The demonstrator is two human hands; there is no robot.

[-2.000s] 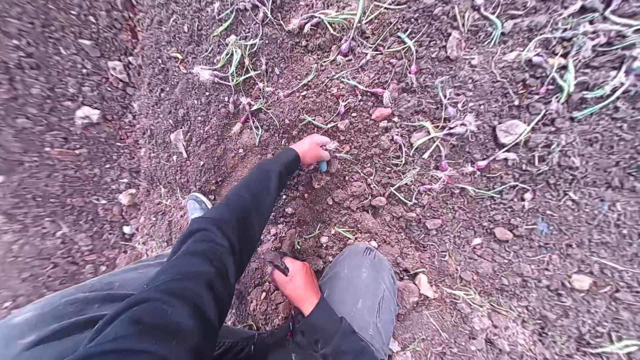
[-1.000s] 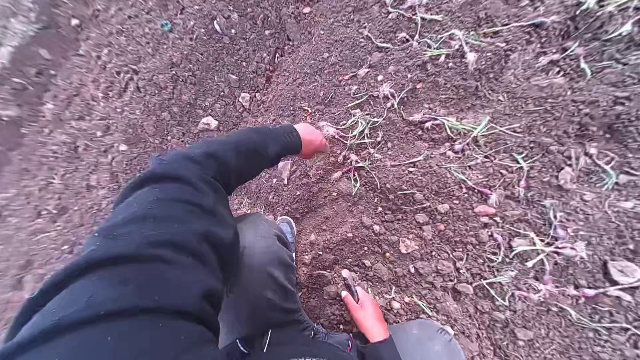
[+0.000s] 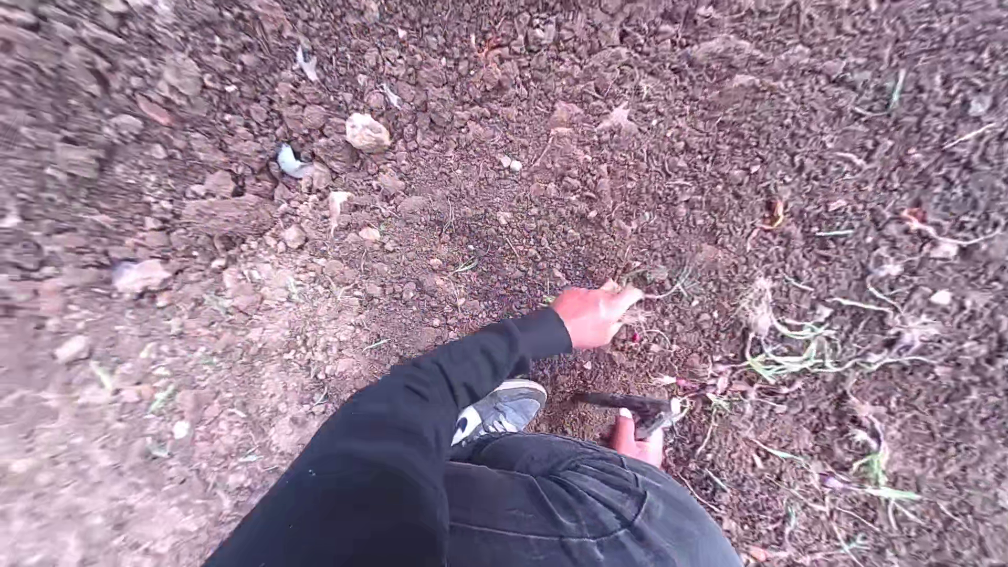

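My left hand [image 3: 594, 315], in a black sleeve, is low over the soil with its fingers pinched. Thin pale strands and a green leaf of an onion seedling stick out from the fingertips. My right hand [image 3: 639, 445], just beyond my knee, grips a small dark hand tool [image 3: 618, 402] whose narrow end points left; its exact kind is unclear. Beside the tool lie purple-based onion seedlings [image 3: 685, 384]. A bunch of seedlings with green leaves and pale roots [image 3: 795, 358] lies farther right, and another seedling [image 3: 874, 472] is at lower right.
Loose brown soil with clods surrounds me. A pale stone [image 3: 368, 132], a white fragment [image 3: 291, 161] and another stone [image 3: 140, 276] lie at upper left. My grey shoe [image 3: 504, 405] and bent knee [image 3: 598, 496] are close below my hands.
My left hand has left the seedling bunch it was at a second ago and is now nearer my right hand. The tool stays in my right hand. The view has shifted strongly.
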